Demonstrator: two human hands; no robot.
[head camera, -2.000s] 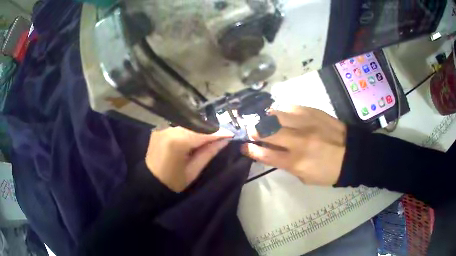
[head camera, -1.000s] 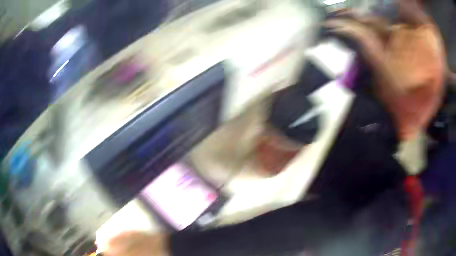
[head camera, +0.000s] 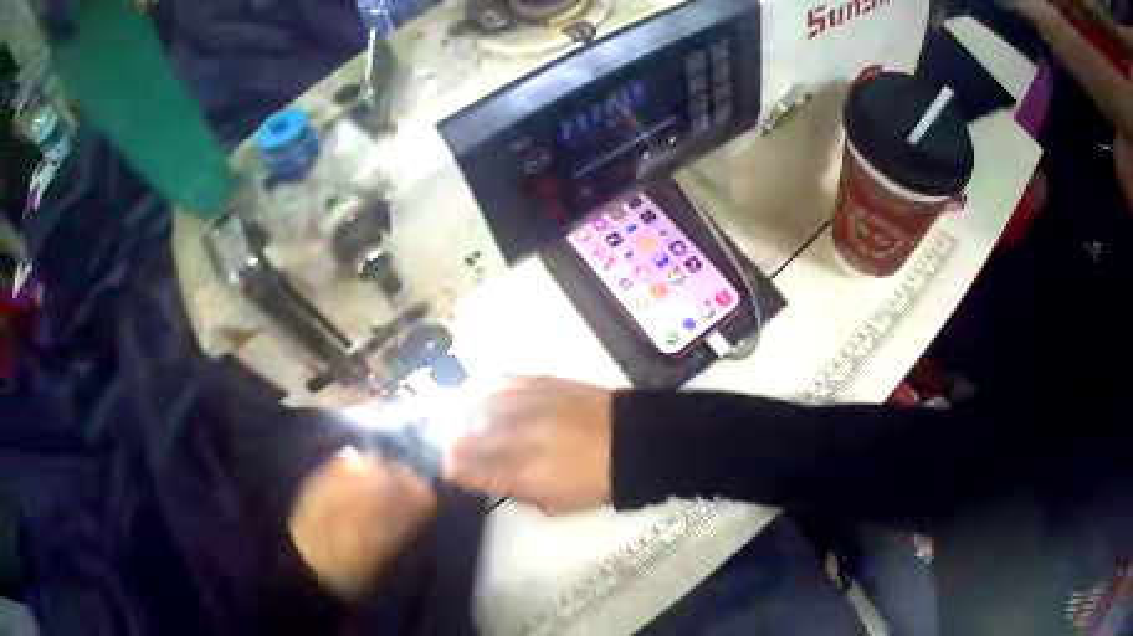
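My left hand (head camera: 360, 519) is blurred and rests on dark cloth (head camera: 255, 435) in front of the needle area. My right hand (head camera: 532, 441) is just right of it, its fingers at the cloth edge in bright glare. Both hands hold the dark cloth below the left end of the white sewing machine (head camera: 429, 180). The presser foot and needle are washed out by the glare. The cloth spreads over the table's left side and front edge.
A phone (head camera: 652, 271) with a pink icon screen lies on a dark pad, cable attached. A control panel (head camera: 609, 112) is above it. A lidded red-brown cup (head camera: 880, 205) stands right. Another person's hand (head camera: 1081, 50) shows at top right. A printed ruler (head camera: 646, 540) runs along the near edge.
The view swung right through a blur and has come partly back, now showing the cup and whole panel. Both hands are still at the cloth by the needle area.
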